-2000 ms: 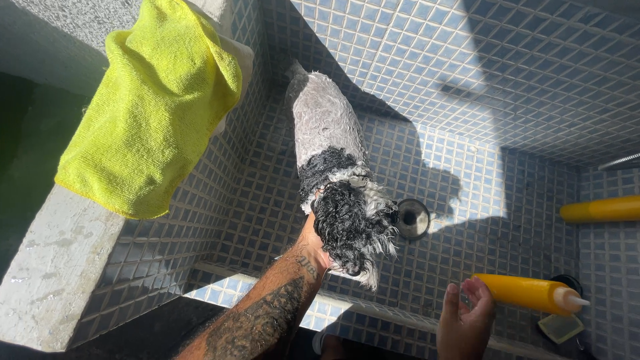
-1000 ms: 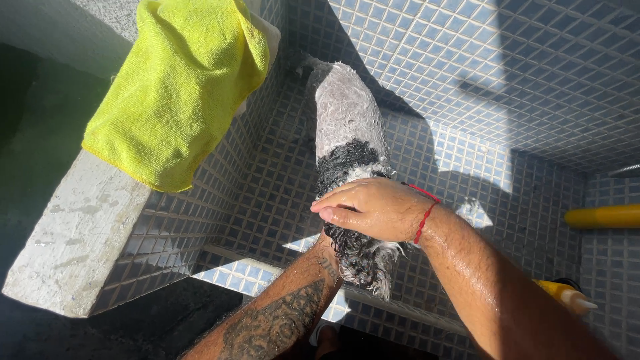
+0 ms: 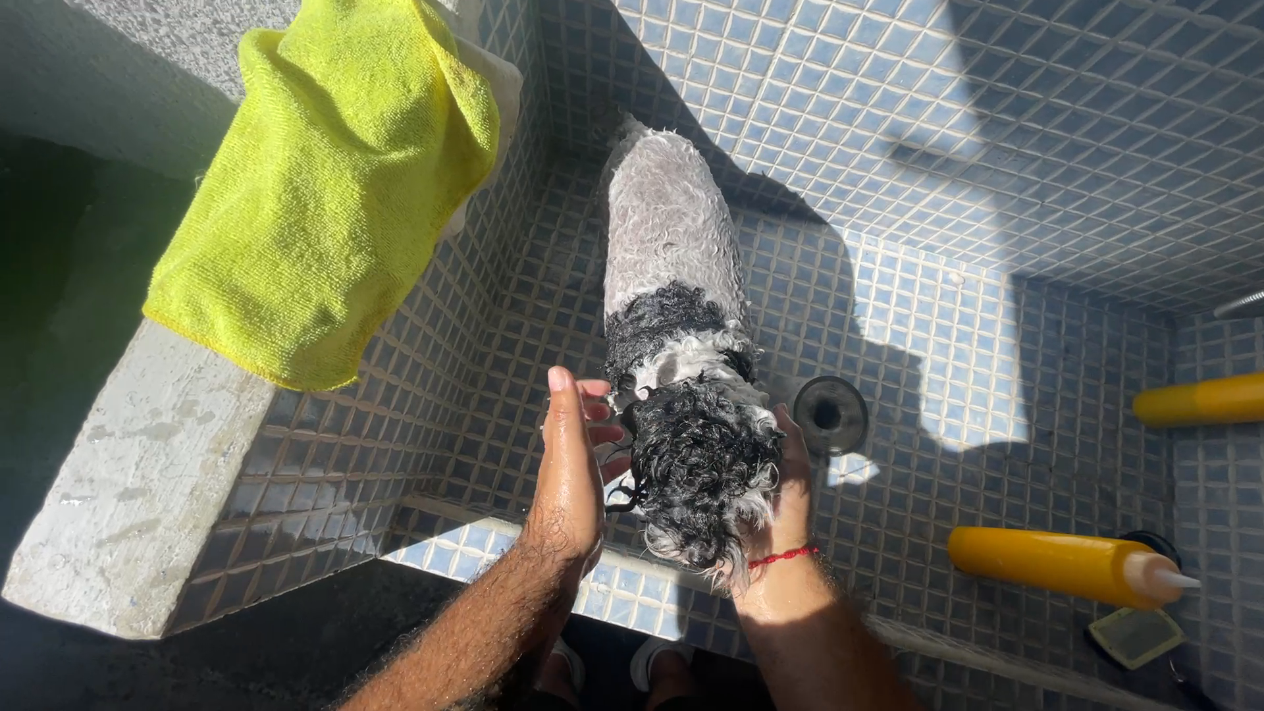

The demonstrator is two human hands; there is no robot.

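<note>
A wet black-and-white curly-haired dog point(image 3: 676, 227) stands in a blue-tiled basin, its head toward me and its back covered in whitish wet fur. At the left side of its head is my left hand point(image 3: 578, 454), fingers apart and thumb up, beside the ear. My right hand point(image 3: 785, 484), with a red cord bracelet at the wrist, cups the right side of the head and jaw; its fingers are partly hidden by the fur. Just right of the head lies a round dark drain fitting point(image 3: 830, 415) on the tiled floor.
A yellow-green microfiber cloth point(image 3: 326, 197) drapes over the basin's left concrete ledge point(image 3: 148, 484). On the right are a yellow squeeze bottle with a pale nozzle point(image 3: 1047, 565), another yellow cylindrical object point(image 3: 1205, 400) and a small rectangular object point(image 3: 1136, 635). The basin's tiled front edge point(image 3: 632, 592) runs below the dog.
My right hand was near the yellow bottle, then lay over the dog's neck, and now cups the right side of its head. My left hand has come out from under the head to its left side.
</note>
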